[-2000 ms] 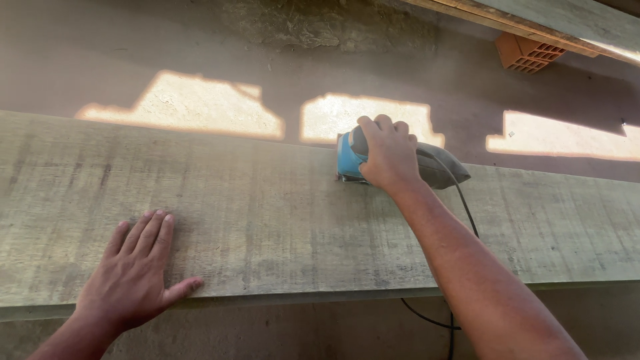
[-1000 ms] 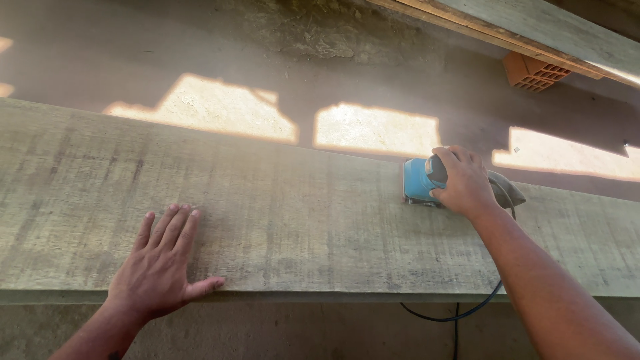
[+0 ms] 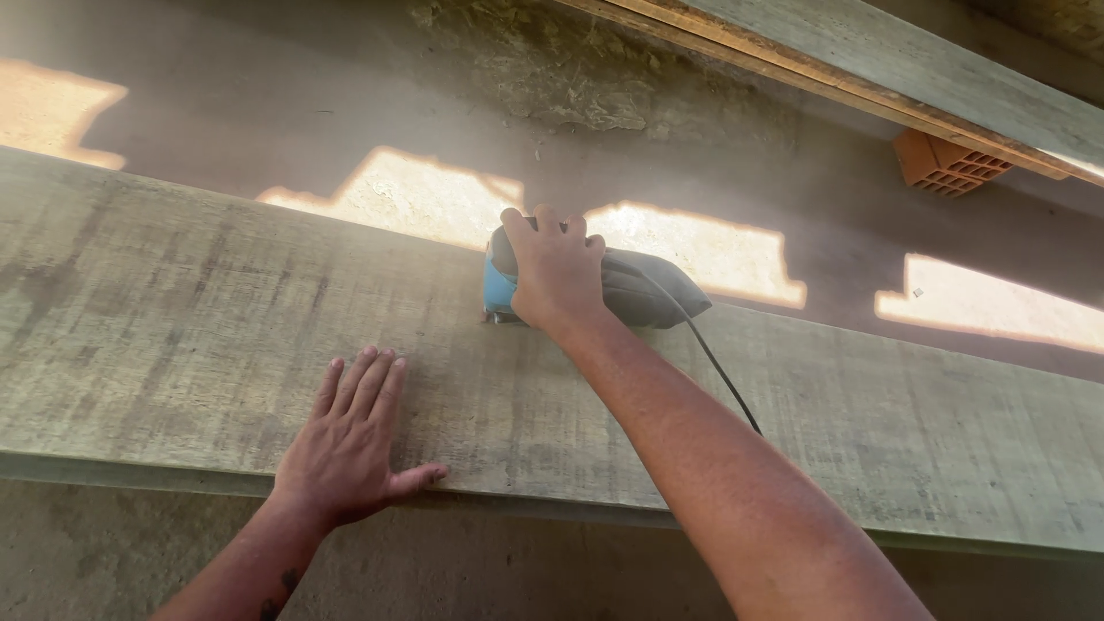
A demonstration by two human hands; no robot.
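Observation:
A wide wooden plank (image 3: 862, 414) with dark cross marks runs across the view. My right hand (image 3: 561, 267) grips a blue and black power sander (image 3: 500, 280), which rests on the plank close to its far edge. Behind the sander extends a dark dust bag (image 3: 660, 289), and a black cord (image 3: 720, 366) trails down to my right forearm. My left hand (image 3: 354, 440) lies flat on the plank near its front edge, fingers apart and holding nothing. The underside of the sander is hidden.
Beyond the plank is a dusty floor (image 3: 285, 112) with sunlit patches. Stacked boards (image 3: 819, 69) cross the upper right, with a hollow orange clay brick (image 3: 944, 164) beneath them. Ground (image 3: 517, 569) also shows below the plank's front edge.
My right hand and the sander moved right along the plank, then back left, closer to my left hand. My left hand stays flat on the plank.

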